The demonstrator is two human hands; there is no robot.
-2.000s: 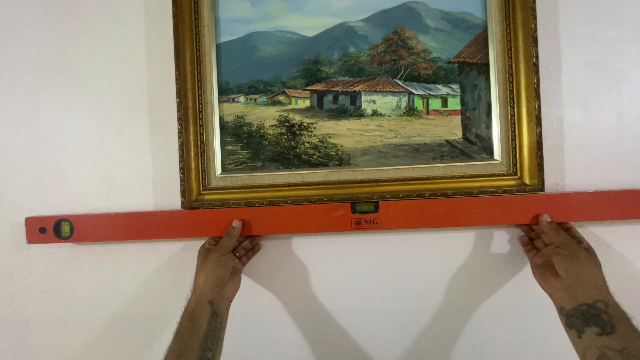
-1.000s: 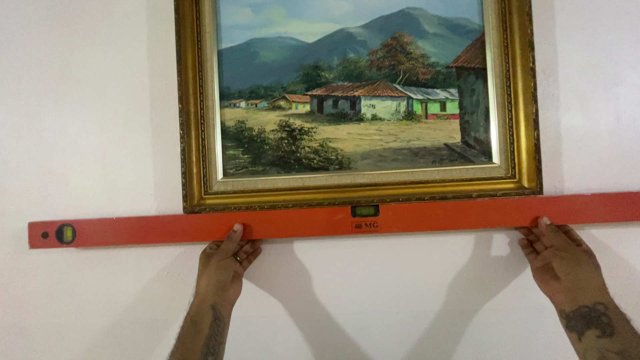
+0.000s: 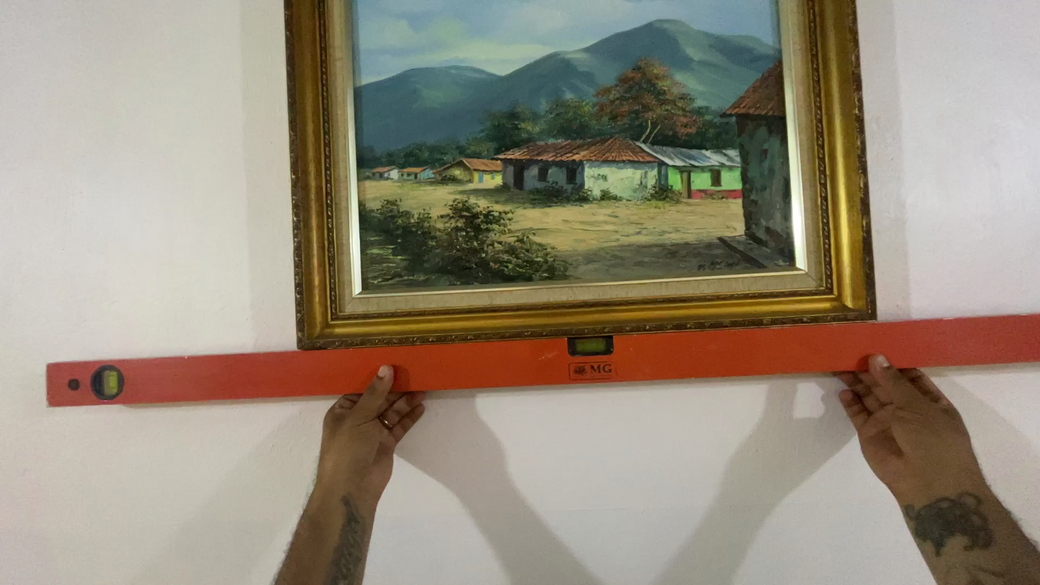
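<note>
A long red MG spirit level (image 3: 479, 366) lies along the bottom edge of a gilt picture frame (image 3: 585, 325), its right end out of view. My left hand (image 3: 370, 431) grips its lower edge left of the middle, thumb on the front face and fingers beneath. Farther right, my right hand (image 3: 906, 422) holds the same edge in the same way, near the frame's lower right corner. A green vial (image 3: 591, 346) sits at the level's middle, just under the frame; a round vial (image 3: 107, 382) is near its left end. The bubbles cannot be read clearly.
The frame holds a landscape painting (image 3: 585, 187) of houses and mountains, and its top is cut off by the view. Behind everything is a white wall (image 3: 146, 203), on which my arms cast shadows below the level.
</note>
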